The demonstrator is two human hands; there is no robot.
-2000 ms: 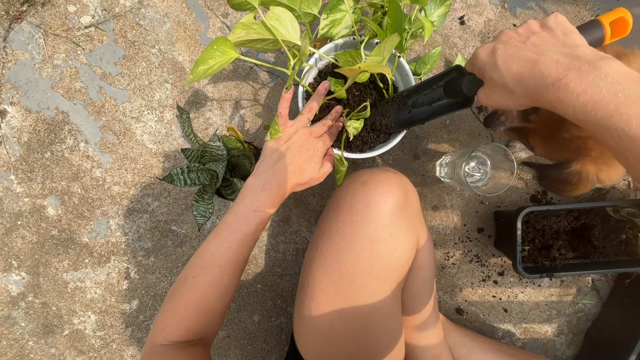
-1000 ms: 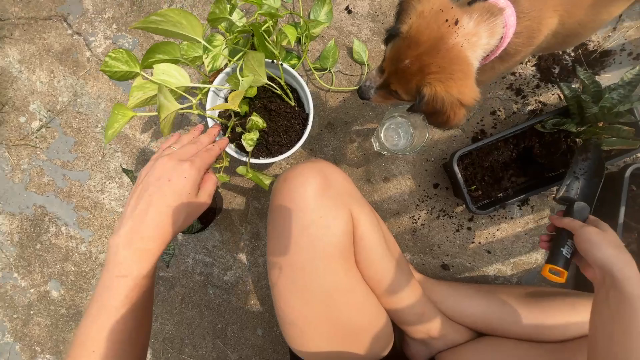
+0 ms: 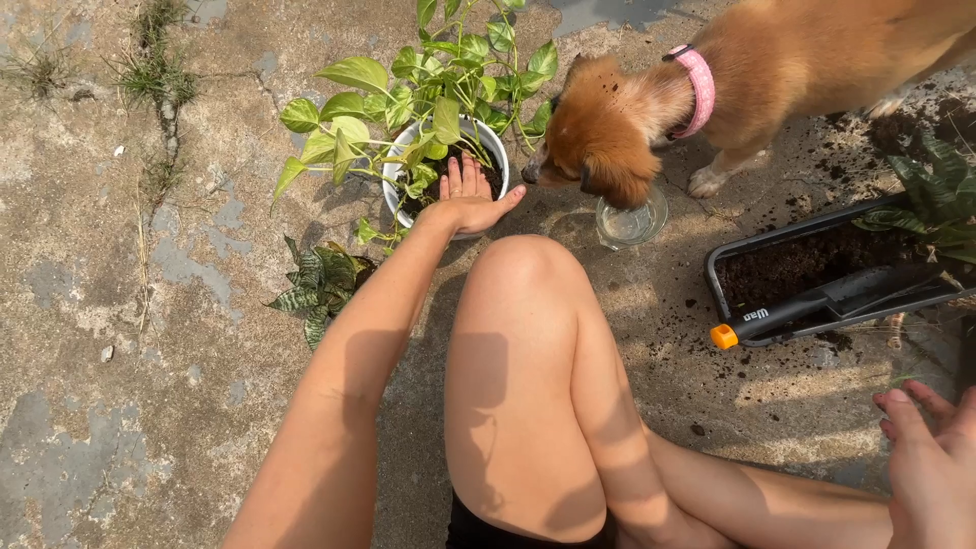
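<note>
My left hand [image 3: 470,200] lies palm down on the dark soil in a white round pot [image 3: 499,155], its fingertips against the soil. A leafy pothos plant [image 3: 446,120] with trailing vines grows from this pot. At the lower right my right hand [image 3: 926,427] is raised with its fingers apart, holding nothing. Above it, a black hand trowel with an orange handle end [image 3: 793,309] rests across a black rectangular planter [image 3: 812,238] that holds soil and a dark-leaved plant [image 3: 934,198].
A brown dog [image 3: 732,84] with a pink collar [image 3: 698,90] stands just right of the white pot, its head over a clear glass [image 3: 631,221]. A small snake plant [image 3: 324,280] is left of my forearm. Loose soil lies scattered on the concrete [image 3: 191,366].
My right hand has let go of the trowel, which now lies on the planter. My left hand has moved from the white pot's edge onto its soil.
</note>
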